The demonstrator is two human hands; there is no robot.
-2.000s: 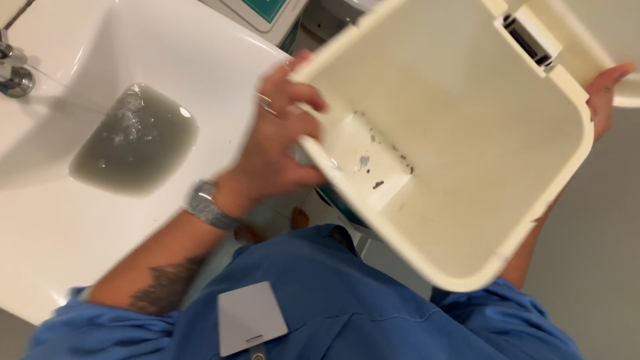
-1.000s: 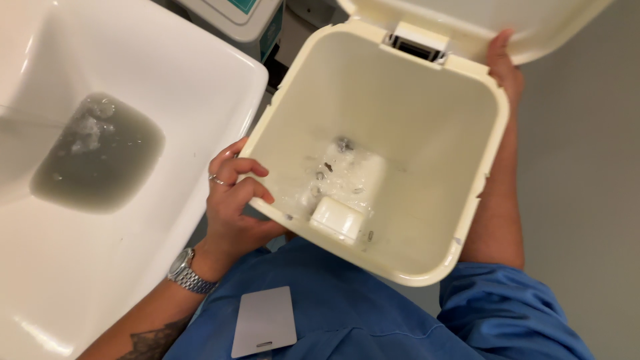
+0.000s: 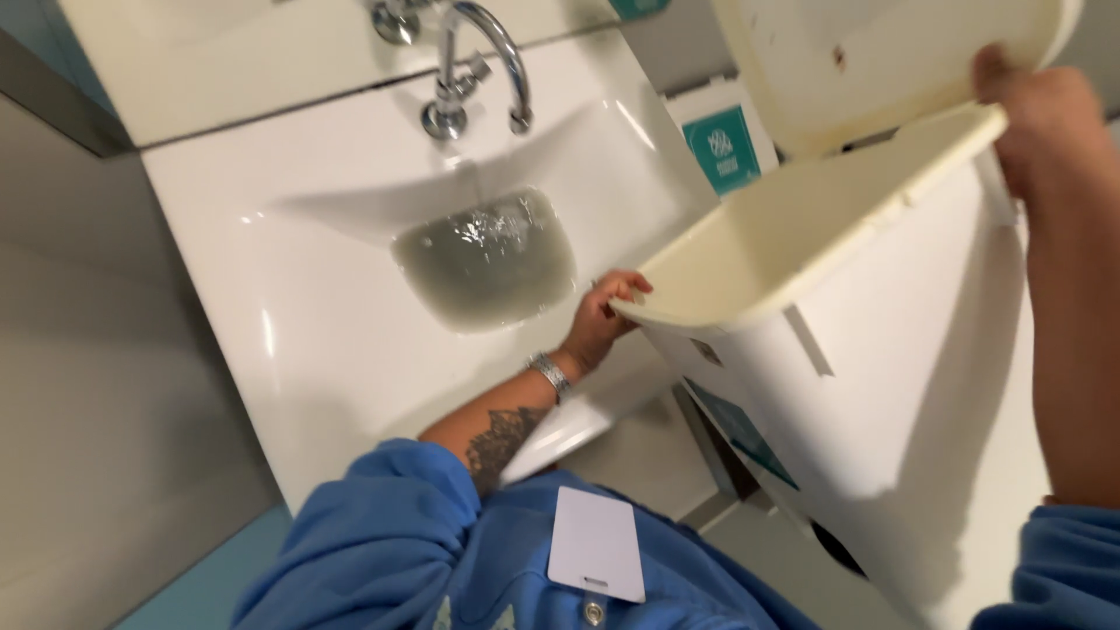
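A large white plastic bin (image 3: 875,420) with a cream inside is held tilted at the right, its open top toward the sink. My left hand (image 3: 608,306) grips the near left corner of its rim, with a watch on the wrist. My right hand (image 3: 1041,122), blurred, is at the far right corner by the hinged lid (image 3: 884,70), which stands open and bears a brown spot. The bin's bottom is hidden inside. Cloudy grey water (image 3: 490,262) stands in the basin of the white sink (image 3: 324,350), left of my left hand.
A chrome gooseneck tap (image 3: 486,70) rises behind the basin, below a mirror (image 3: 245,61). A white box with a green label (image 3: 722,149) is behind the bin. The sink's front edge lies close to my body. A blank white badge (image 3: 597,542) hangs at my chest.
The view has swung left, bringing the tap and whole basin into sight. The bin has been tipped, so its outer side shows now and its bottom, seen earlier with debris inside, does not.
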